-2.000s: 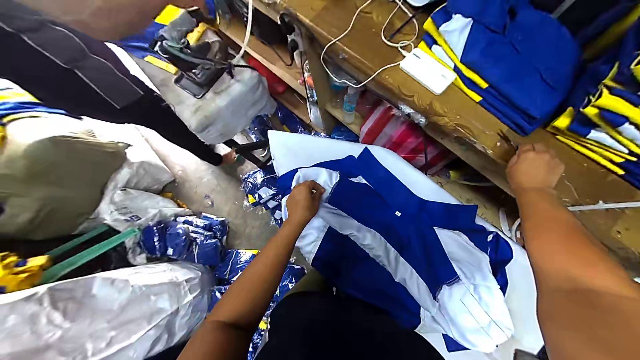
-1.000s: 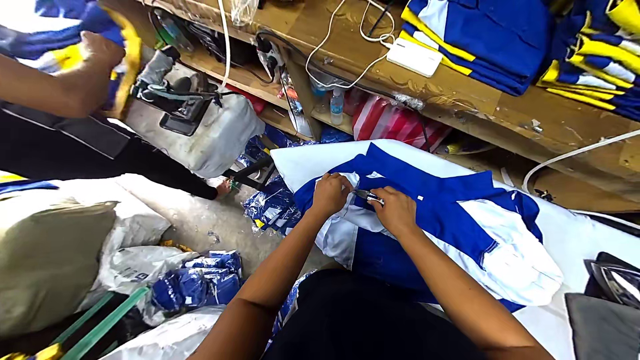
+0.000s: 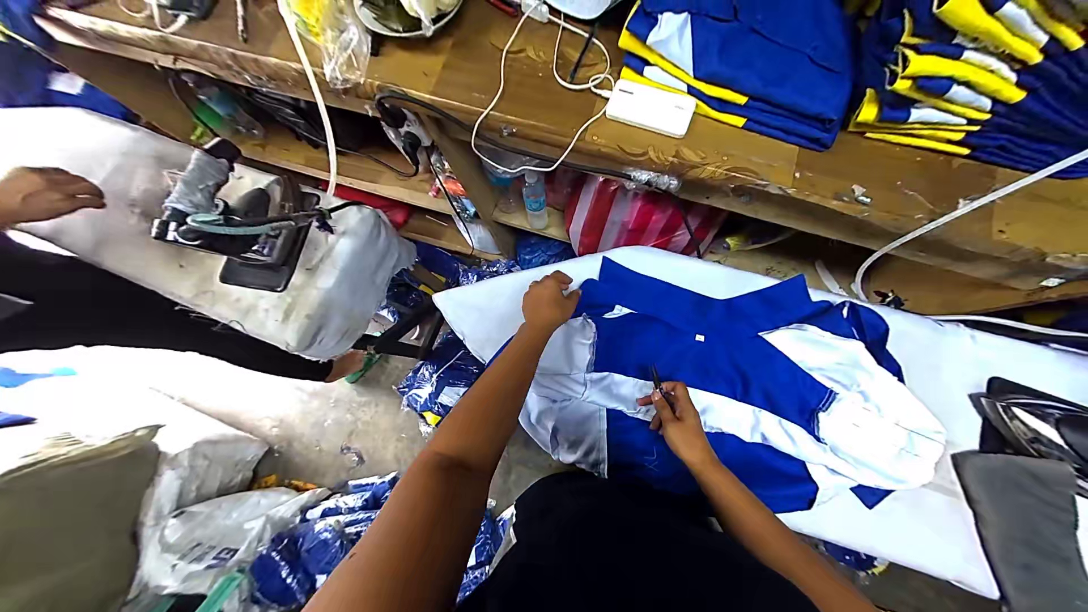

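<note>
A blue and white garment [image 3: 739, 340] lies spread on a white-covered ironing board [image 3: 926, 544] in front of me. My left hand [image 3: 550, 302] pinches the garment's blue edge at its upper left. Over the white band in the middle, my right hand [image 3: 676, 412] holds a small dark pointed tool [image 3: 656, 381], perhaps thread snips, with its tip toward the blue cloth. Whether my right fingers touch the cloth cannot be told.
A wooden table [image 3: 527, 93] behind carries folded blue and yellow garments [image 3: 748, 59] and a white power bank [image 3: 651, 108]. An iron [image 3: 246, 225] rests at left near a co-worker's hand [image 3: 49, 195]; another iron [image 3: 1033, 425] stands at far right. Wrapped packets [image 3: 314, 544] lie on the floor.
My hands have moved apart from where they met on the garment one second ago; the right one still has the tool. The co-worker's arm has drawn back from the raised blue and yellow cloth.
</note>
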